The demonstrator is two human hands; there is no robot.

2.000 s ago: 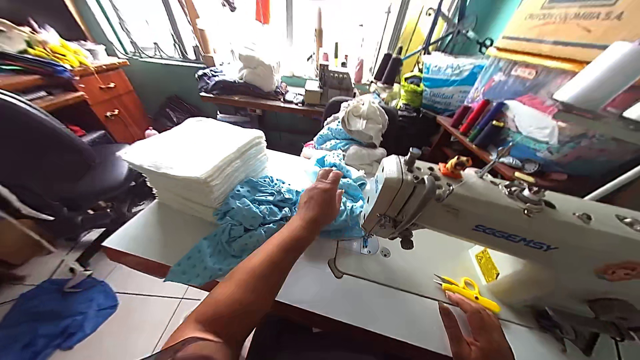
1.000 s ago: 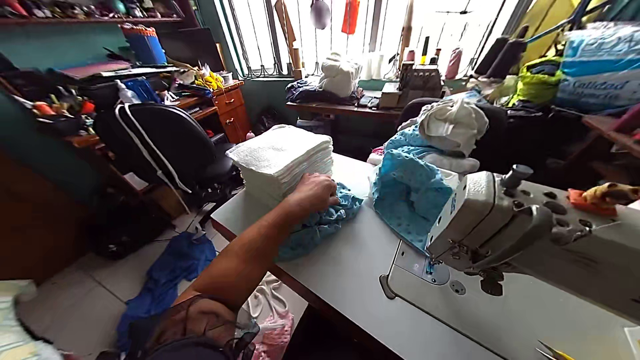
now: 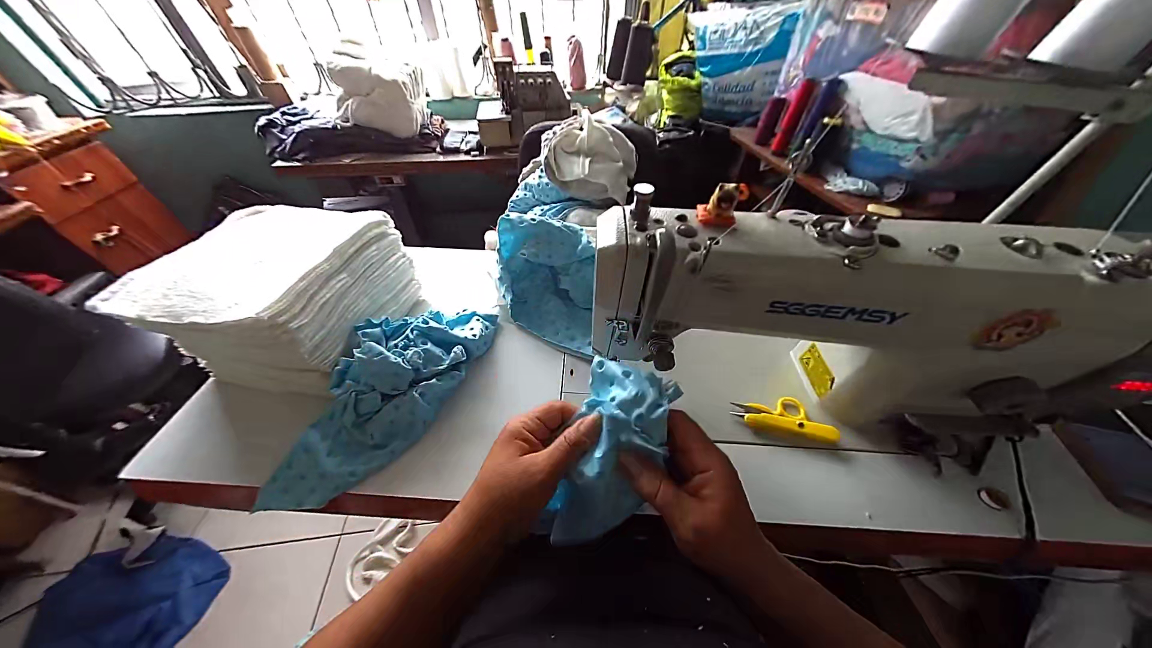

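Between my left hand [image 3: 540, 450] and my right hand [image 3: 688, 477], a gathered piece of light blue dotted fabric [image 3: 621, 423] is pinched by both sets of fingers, in front of the needle area of a white Segemsy sewing machine [image 3: 837, 288]. To the left, another crumpled blue dotted fabric piece [image 3: 387, 396] lies against a tall stack of white cloths [image 3: 261, 279]. Yellow thread snips [image 3: 792, 421] rest on the white table [image 3: 504, 441], right of my right hand. More blue dotted fabric [image 3: 544, 270] is heaped behind the machine head, which hides part of it.
Behind stands a second bench [image 3: 396, 165] with an overlock machine [image 3: 531, 99] and piled cloth. Thread cones [image 3: 796, 117] sit on a shelf at the back right. Blue cloth [image 3: 130, 589] lies on the tiled floor; an office chair [image 3: 81, 360] is at the left.
My left hand has moved from the blue fabric beside the white stack to the front of the machine. Both hands now hold a blue piece. The right hand, earlier at the yellow snips, has left them.
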